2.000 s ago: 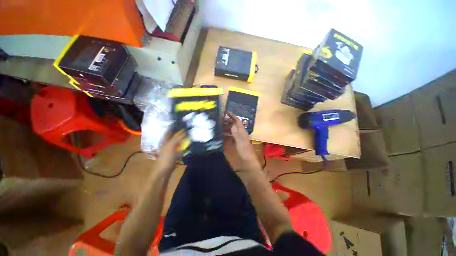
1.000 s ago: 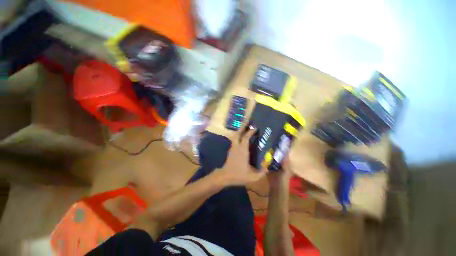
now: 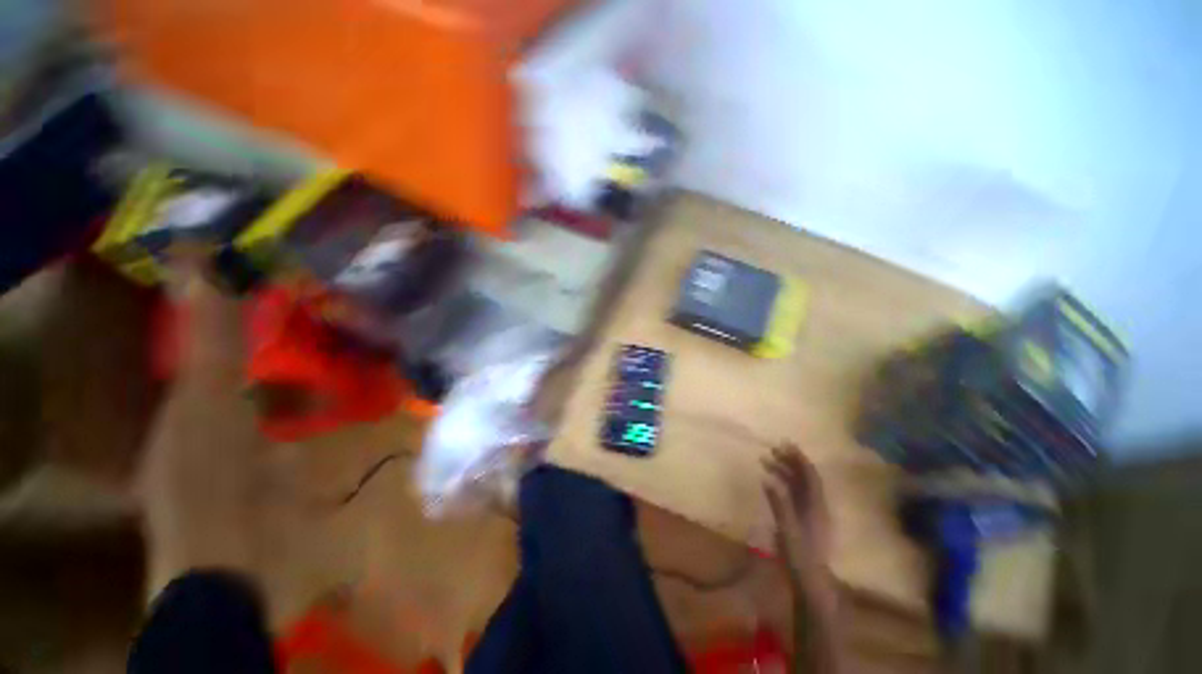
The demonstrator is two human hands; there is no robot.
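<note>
The view is blurred. My left hand [image 3: 198,296] reaches far left and appears to hold a black and yellow retail box [image 3: 148,227], beside a stack of yellow-edged boxes [image 3: 356,237]. My right hand [image 3: 799,500] is empty, fingers apart, at the table's front edge. Another retail box [image 3: 728,300] lies on the table [image 3: 712,435], its yellow end to the right. Whether my left hand holds one box or more is unclear.
A smartphone [image 3: 634,399] lies near the table's left edge. Stacked boxes [image 3: 969,395] and a blue heat gun [image 3: 958,553] are at right. Crumpled clear film [image 3: 481,428] is left of the table. An orange machine [image 3: 356,92] and red stool [image 3: 310,369] are at left.
My left hand has carried the black and yellow box from over the table to the far left. My right hand has let go. The view has shifted, with the table lower in it.
</note>
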